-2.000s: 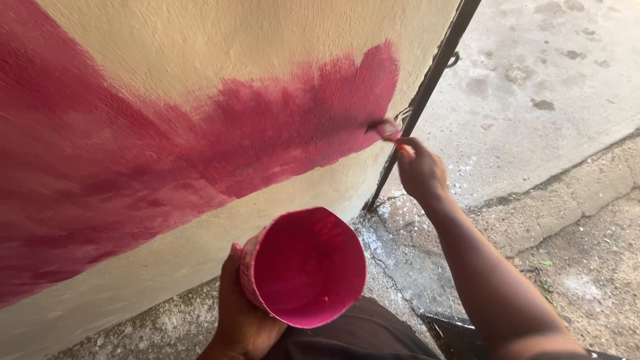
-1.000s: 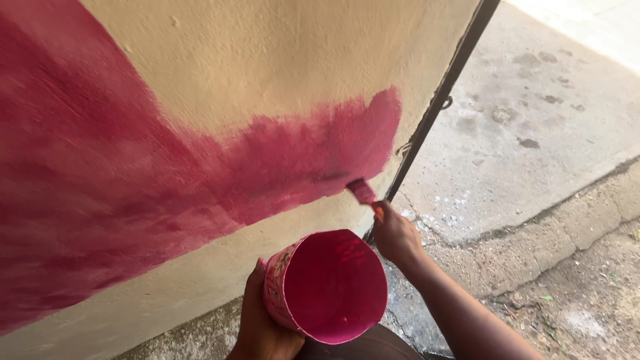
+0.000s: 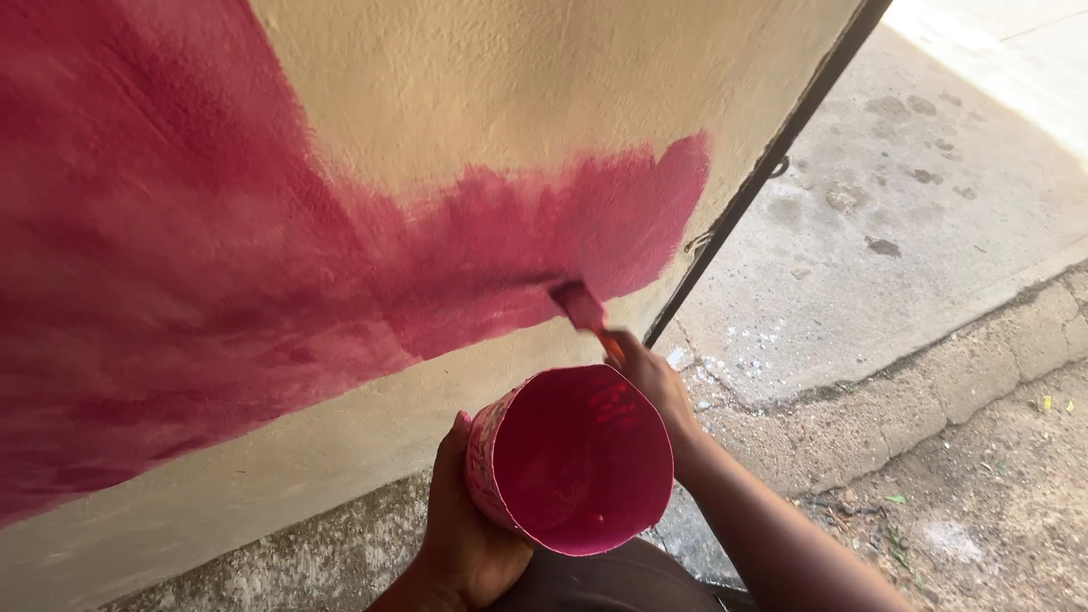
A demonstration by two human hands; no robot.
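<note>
My left hand point(image 3: 476, 544) holds a pink plastic paint bucket point(image 3: 582, 463) from its left side and below; the opening faces me, with pink paint inside. In my right hand point(image 3: 650, 374) is a paintbrush point(image 3: 580, 306) with an orange handle, just above and behind the bucket's rim. Its pink-coated bristles are at the lower part of the pink painted band on the cream wall point(image 3: 544, 76). Dark pink paint point(image 3: 204, 280) covers the wall's left side and reaches right in an uneven band, short of the wall's edge.
A dark metal frame point(image 3: 765, 170) edges the wall on the right, with a small metal ring point(image 3: 780, 167) on it. Beyond lie a stained concrete slab point(image 3: 901, 195) and a cracked kerb point(image 3: 909, 416), then bare soil point(image 3: 1003, 501). Rough concrete point(image 3: 340, 544) runs along the wall's foot.
The brush in my right hand has moved left and down along the painted band, away from the dark frame. The bucket remains in my left hand. The view has shifted somewhat.
</note>
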